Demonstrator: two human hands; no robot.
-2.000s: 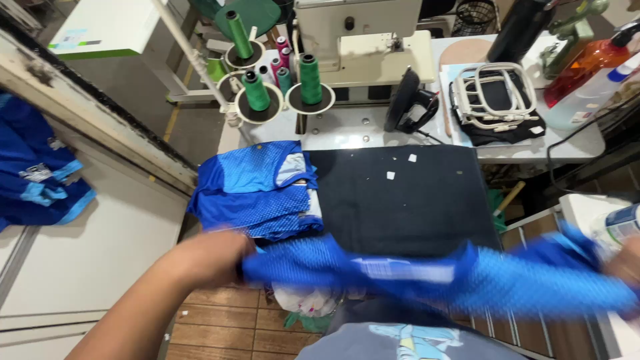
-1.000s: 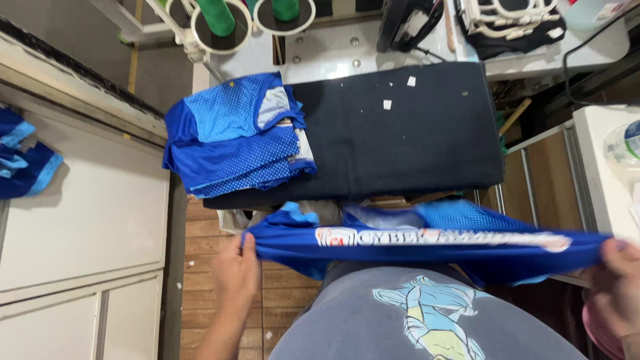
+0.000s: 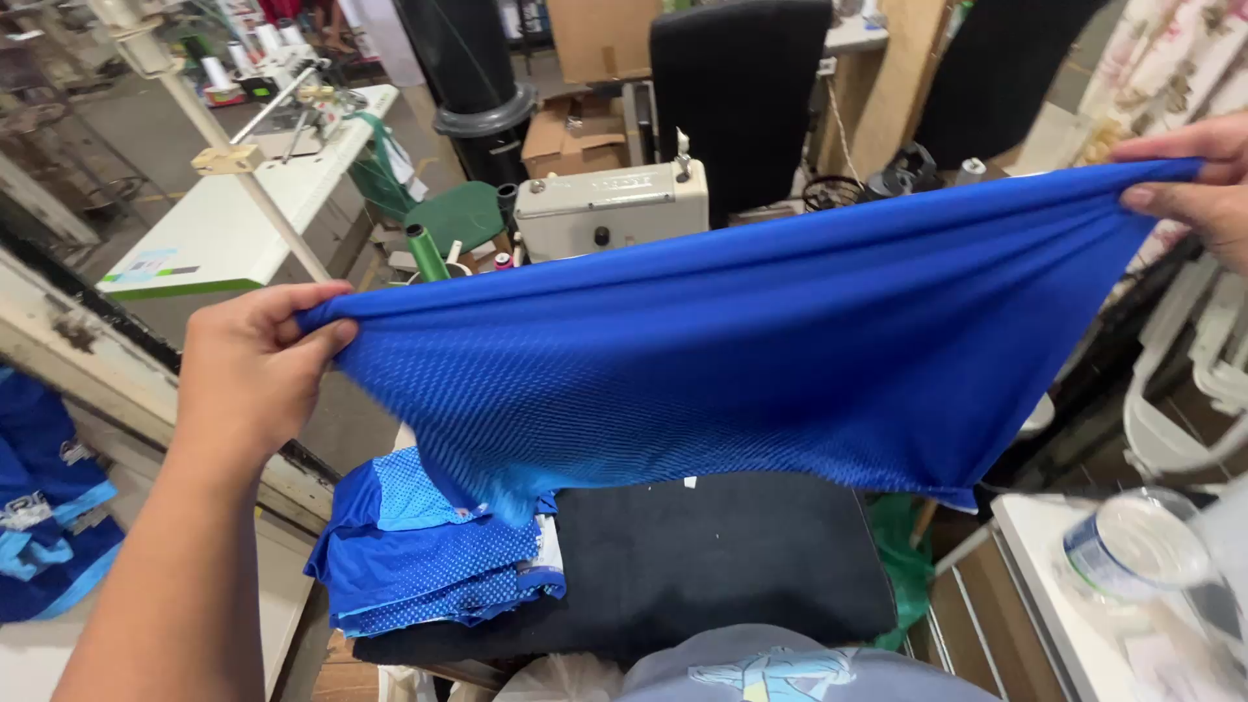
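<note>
A blue fabric piece [image 3: 741, 351] with a light blue dotted fade hangs stretched in the air. My left hand [image 3: 263, 366] pinches its upper left corner between thumb and fingers. At the upper right, my right hand [image 3: 1194, 185] grips the other corner and is partly cut off by the frame edge. Below the cloth, a stack of folded blue garments [image 3: 439, 565] lies on the left part of a black padded surface [image 3: 702, 575]. Behind the fabric stands a cream sewing machine [image 3: 609, 210], its lower part hidden.
A green thread cone [image 3: 425, 252] stands left of the machine. A metal pole [image 3: 263, 214] rises near my left hand. On the right, a white table [image 3: 1038, 565] holds a clear-lidded tub [image 3: 1131, 546]. More blue garments [image 3: 49, 507] hang or lie at the far left.
Both hands have risen with the fabric from near my lap to above the black surface. The lettered band facing me a second ago no longer shows. The view has tilted up.
</note>
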